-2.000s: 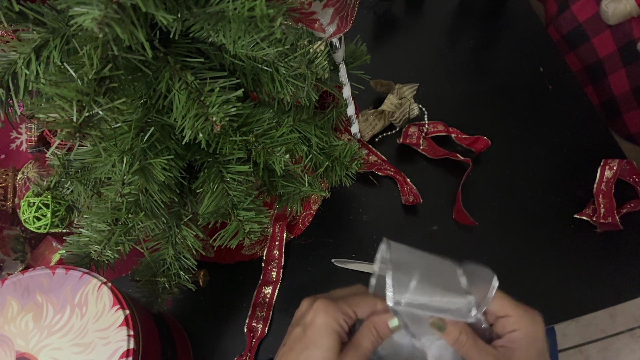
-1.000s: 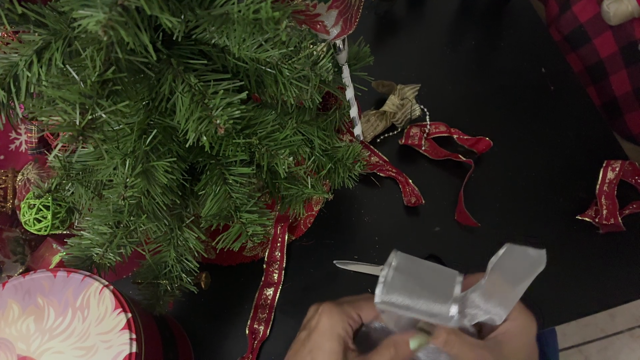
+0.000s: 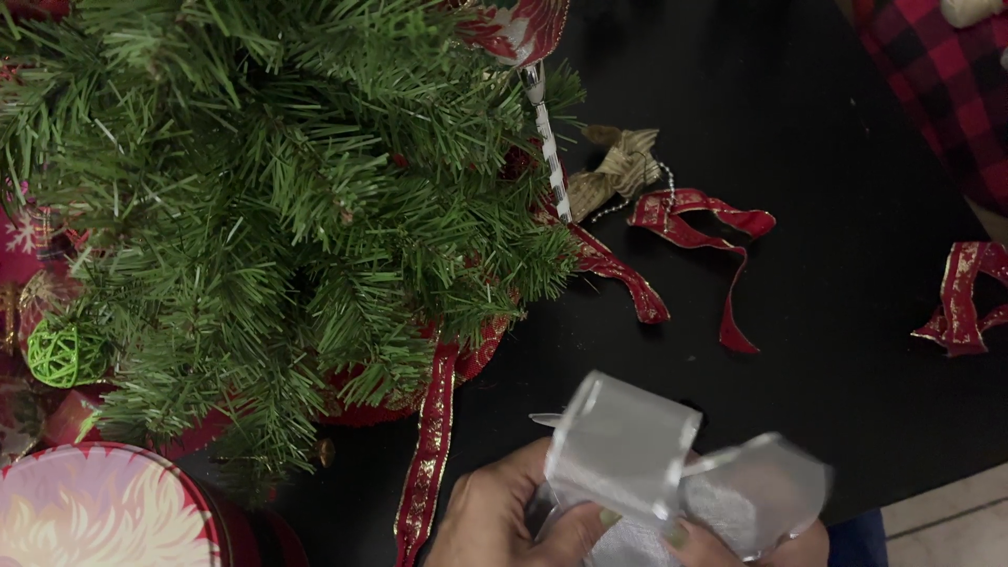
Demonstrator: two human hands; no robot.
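Sheer silver wire-edged ribbon (image 3: 622, 441) is folded into loops at the lower middle of the head view. My left hand (image 3: 500, 504) grips its left side, thumb pressed on the ribbon. My right hand (image 3: 756, 543) pinches the lower right part beside a second loop (image 3: 752, 488), which is slightly blurred; much of this hand is hidden behind the ribbon. A pointed metal blade tip (image 3: 545, 419) shows just left of the ribbon, on the black table. What it belongs to is hidden.
A green artificial tree (image 3: 299, 205) fills the left, with a red-gold ribbon (image 3: 429, 457) hanging from it. Red ribbon pieces (image 3: 693, 224) and a tan bow (image 3: 626, 169) lie on the black table (image 3: 827, 378). A round tin (image 3: 102, 504) stands lower left; checked cloth (image 3: 937, 87) is upper right.
The silver ribbon loops have shifted and changed shape between my hands; the right-hand loop, raised a second ago, now hangs lower. Both hands keep their hold.
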